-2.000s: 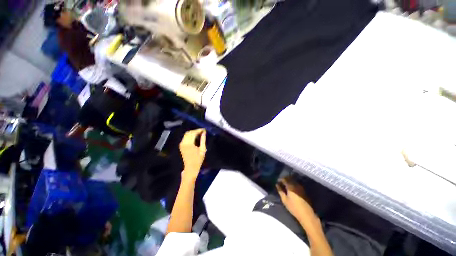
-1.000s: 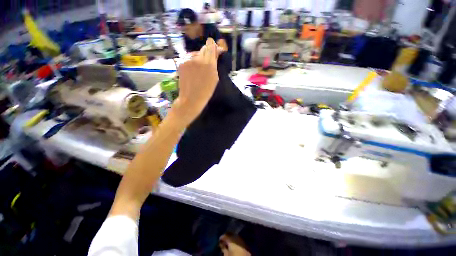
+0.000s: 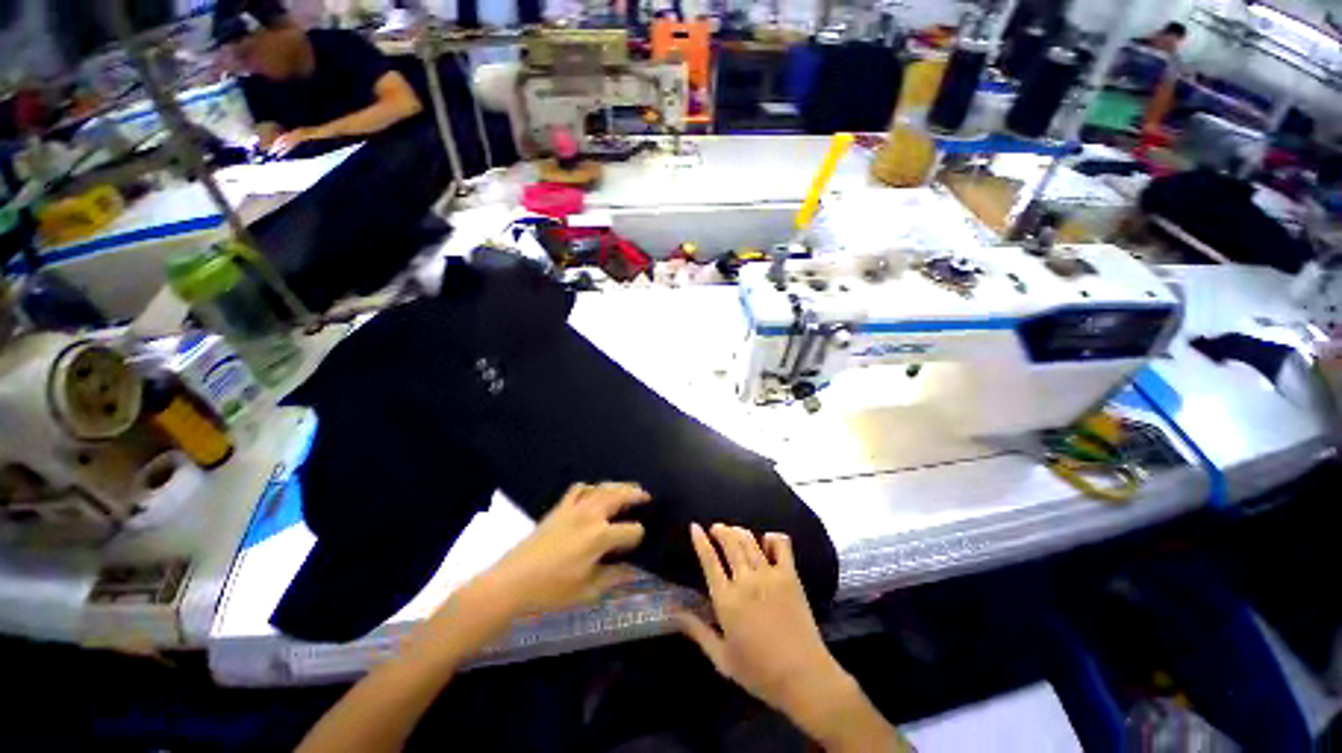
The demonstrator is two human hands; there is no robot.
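A long black garment panel [image 3: 633,427] lies across the left part of the white table, its right rounded end at the front edge. A second dark piece [image 3: 390,515] lies left of it, partly overlapped. Small pale marks show on the black cloth. My left hand [image 3: 574,552] has bent fingers on the panel's near edge and appears to pinch it. My right hand [image 3: 758,603] lies just right of it, fingertips on the cloth, thumb apart near the table edge; whether it grips is unclear. The sewing machine [image 3: 942,338] stands behind and to the right.
The ruler-marked table edge [image 3: 942,552] runs along the front. An older machine [image 3: 74,390], a tape roll [image 3: 159,474] and a green bottle [image 3: 236,302] stand left. Green-yellow snips [image 3: 1096,456] lie right. Red scraps [image 3: 604,250] lie behind. A person [image 3: 317,88] sits at the back left.
The view has swung right. My left hand has come down from its raised position onto the cloth. My right hand has come up from below the table edge. The black panel now reaches further right along the front.
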